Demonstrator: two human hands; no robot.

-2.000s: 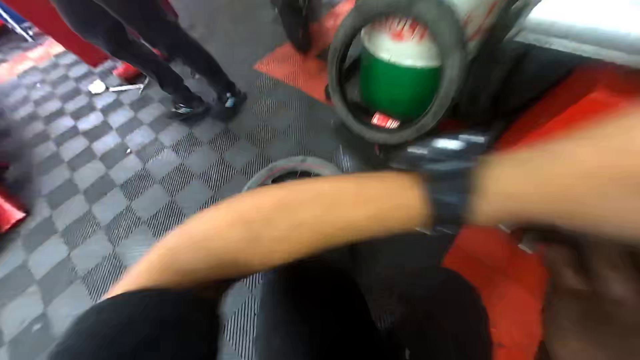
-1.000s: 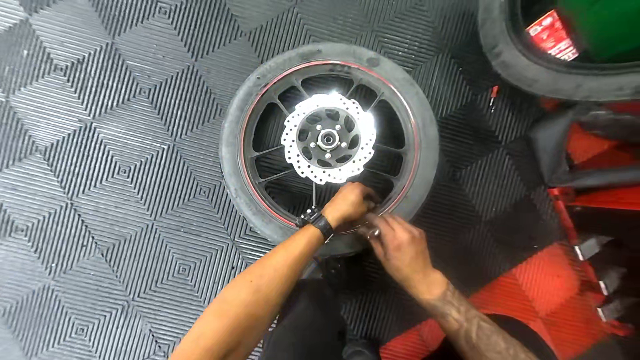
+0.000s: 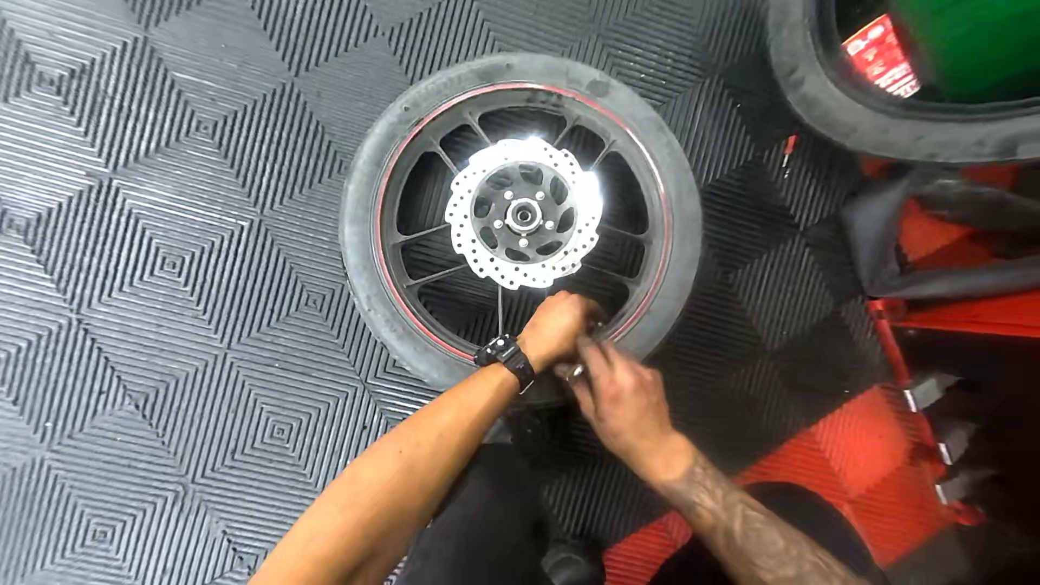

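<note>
A motorcycle wheel (image 3: 668, 211) with a red-striped black rim and a mounted tyre lies flat on the floor, its shiny perforated brake disc (image 3: 467, 236) facing up. My left hand (image 3: 561, 325), below a black wristwatch (image 3: 505, 357), reaches over the lower right of the rim; its fingers are bent and partly hidden. Close beside it, my right hand (image 3: 621, 398) has its fingers curled around a small metallic item (image 3: 577, 371) near the tyre's lower edge. Blur hides what that item is and whether my left fingers grip anything.
A loose tyre (image 3: 821, 106) stands at the upper right before a green container (image 3: 975, 49). A small red-handled tool (image 3: 788, 150) lies on the textured floor mat (image 3: 171, 260). At right are a black tube-like rubber piece (image 3: 877, 236) and a red frame (image 3: 890, 341).
The view has swung down onto the wheel since two seconds ago. Over the last second both hands have stayed at the rim's lower right, with only small finger movements.
</note>
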